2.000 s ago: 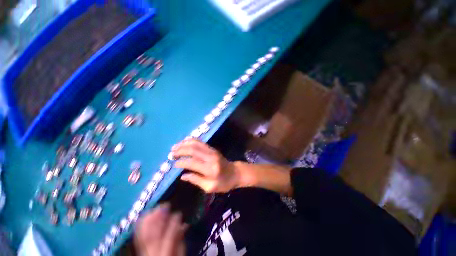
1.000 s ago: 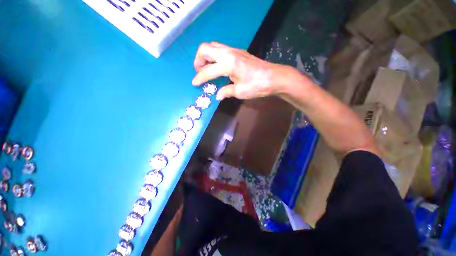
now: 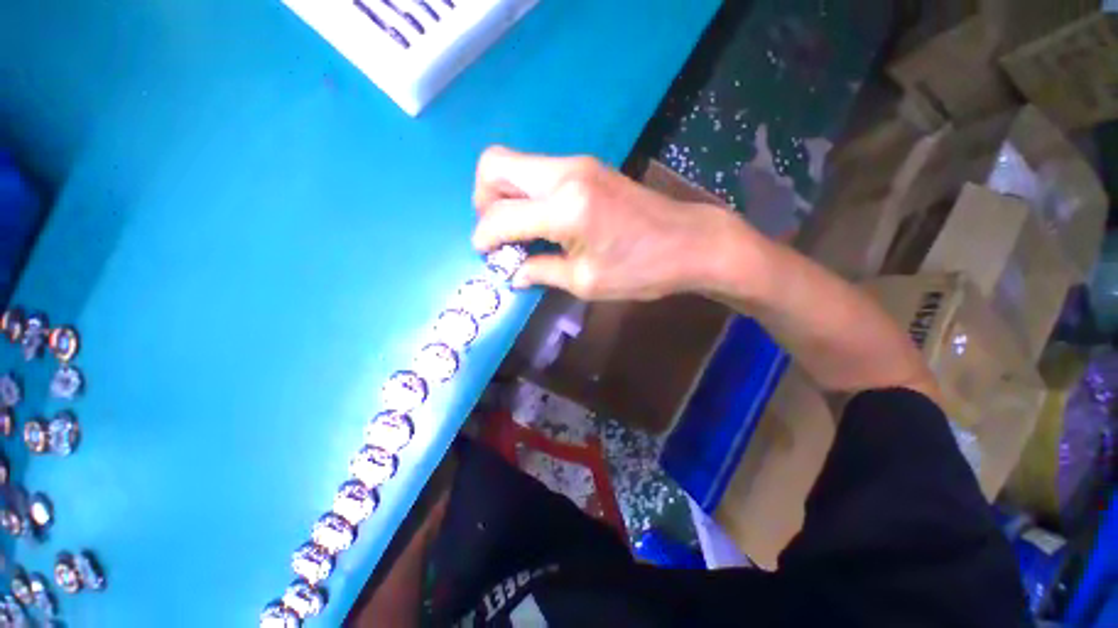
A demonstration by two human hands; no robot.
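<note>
A curved row of small silver toothed metal discs (image 3: 391,431) lies along the table's near edge. My right hand (image 3: 505,252) is at the row's upper end, with thumb and bent fingers closed around the end disc (image 3: 505,260), partly hiding it. The other discs lie flat, most close together or touching. Loose metal pieces (image 3: 64,342), some with copper-red rings, lie at the left of the view, some in pairs. My left hand is out of view; only a dim part of that forearm shows at the bottom.
A white slotted tray (image 3: 444,55) sits on the blue-green table at the top. A blue tray edge (image 3: 12,221) shows at far left. Beyond the table edge are cardboard boxes (image 3: 981,239), a blue bin (image 3: 723,411), a red frame (image 3: 558,454) and white bits on the floor.
Two seconds ago both hands were at the row. My right hand moved to its upper end, where its spread fingers have now closed around the end disc. My left hand has left view.
</note>
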